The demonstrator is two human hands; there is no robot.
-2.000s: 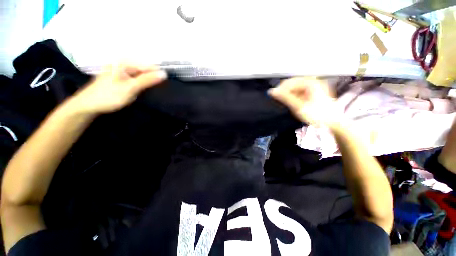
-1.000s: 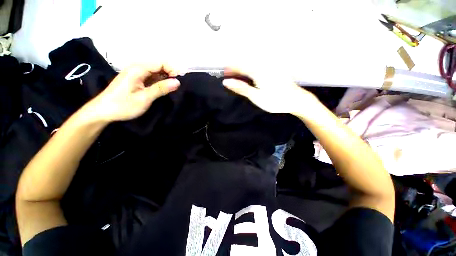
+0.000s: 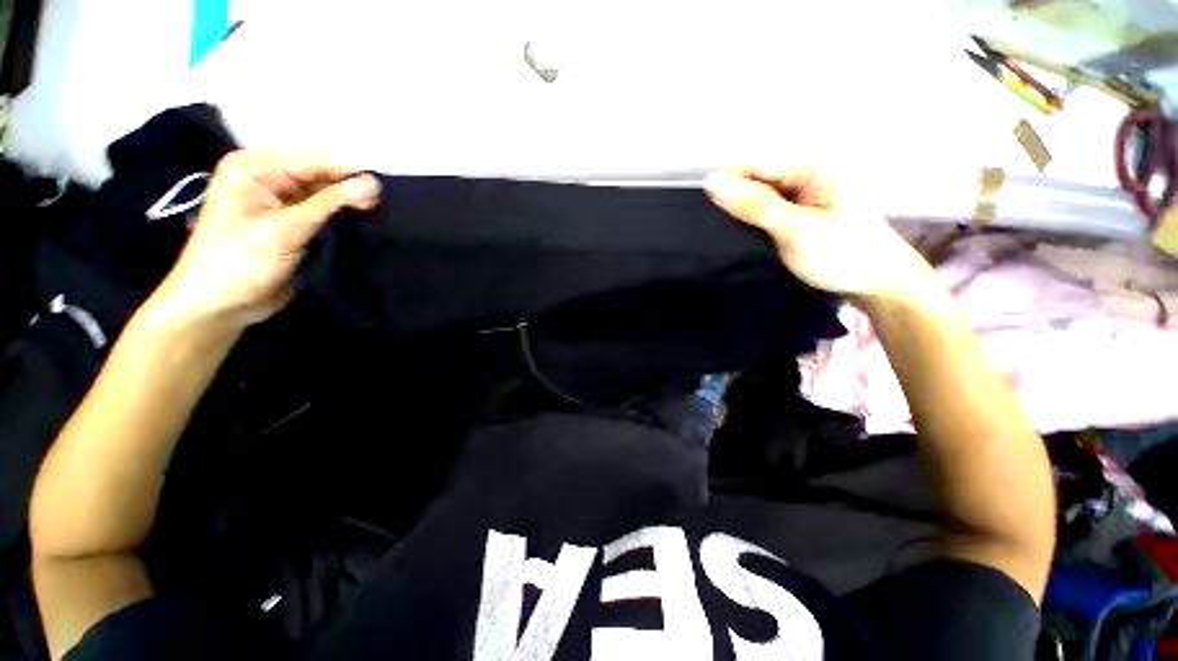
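A black garment [image 3: 581, 291] hangs from both hands at the front edge of the white table [image 3: 646, 103]. Its upper edge, a straight black band [image 3: 543, 213], is stretched flat between them. My left hand [image 3: 265, 233] pinches the band's left end between thumb and fingers. My right hand [image 3: 827, 233] pinches its right end the same way. A thin pale curved line of thread or stitching [image 3: 536, 362] shows on the black cloth below. The rest of the garment merges with the black cloth over the lap.
Black garments with a white drawcord loop [image 3: 178, 196] lie at left. Yellow-handled thread snips [image 3: 1027, 84], dark red scissors handles [image 3: 1143, 162] and tan tape pieces [image 3: 1031, 145] are at the table's right. Pink fabric [image 3: 1021, 323] is piled at right. Blue tape [image 3: 208, 29] is at upper left.
My hands were close together at the cloth's edge one second ago. They have moved apart, left hand leftward and right hand rightward, and the band is now stretched straight.
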